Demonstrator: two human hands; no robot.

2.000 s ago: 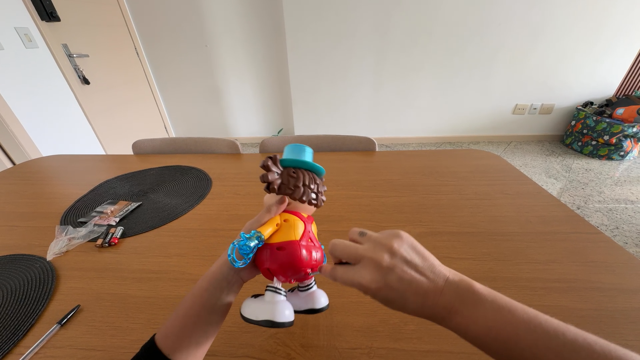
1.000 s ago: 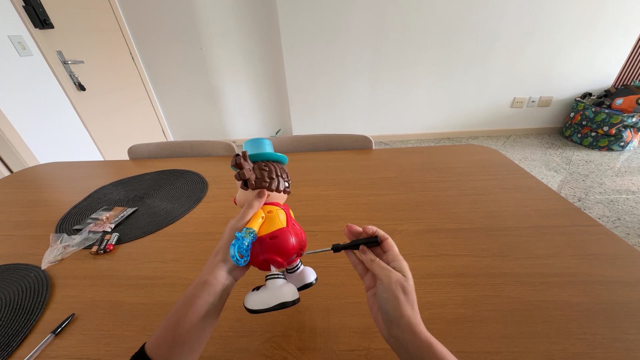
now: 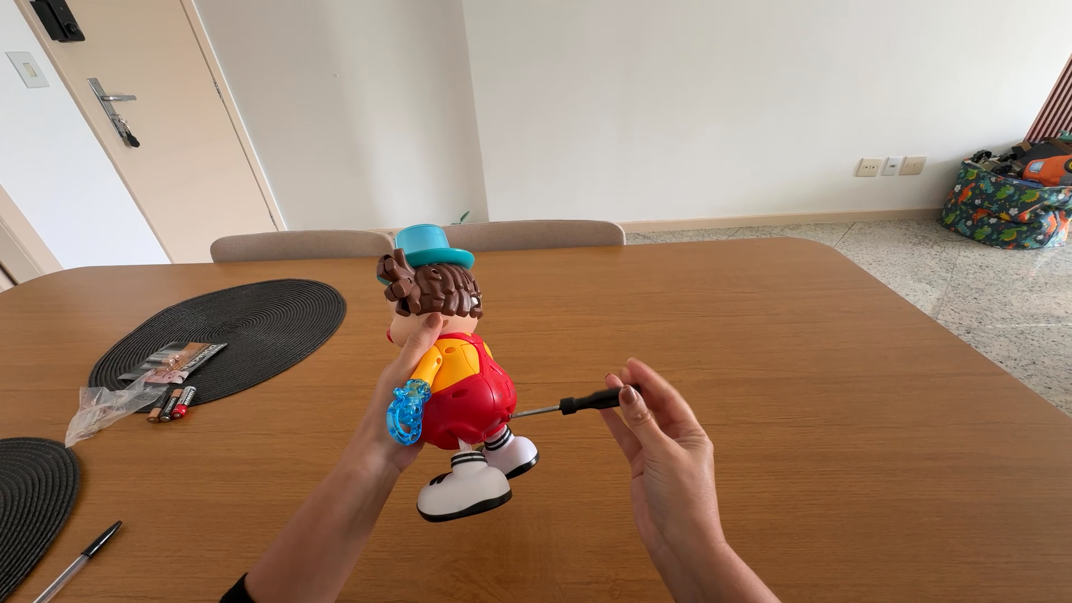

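Note:
A plastic clown toy [image 3: 469,394] with brown hair, a teal hat, red trousers and white shoes is held above the table, its back turned partly toward me. My left hand [image 3: 394,402] grips it around the body from the left, thumb at the neck; the other fingers are mostly hidden behind it. Translucent blue rings sit at the toy's left-side hand. My right hand [image 3: 670,452] holds a screwdriver [image 3: 590,402] by its black handle between thumb and fingers. The screwdriver's metal tip meets the lower back of the red trousers.
On the wooden table [image 3: 754,352], a round black placemat [image 3: 276,327] lies at left with battery packaging [image 3: 180,360], a clear plastic bag [image 3: 109,410] and several loose batteries [image 3: 172,404] by it. Nearer are another placemat [image 3: 29,502] and a pen [image 3: 84,557]. Chairs [image 3: 544,234] stand beyond.
Two seconds ago my right hand was close against the toy, with no screwdriver visible. One second ago the screwdriver showed in its fingers, tip at the toy, much as now.

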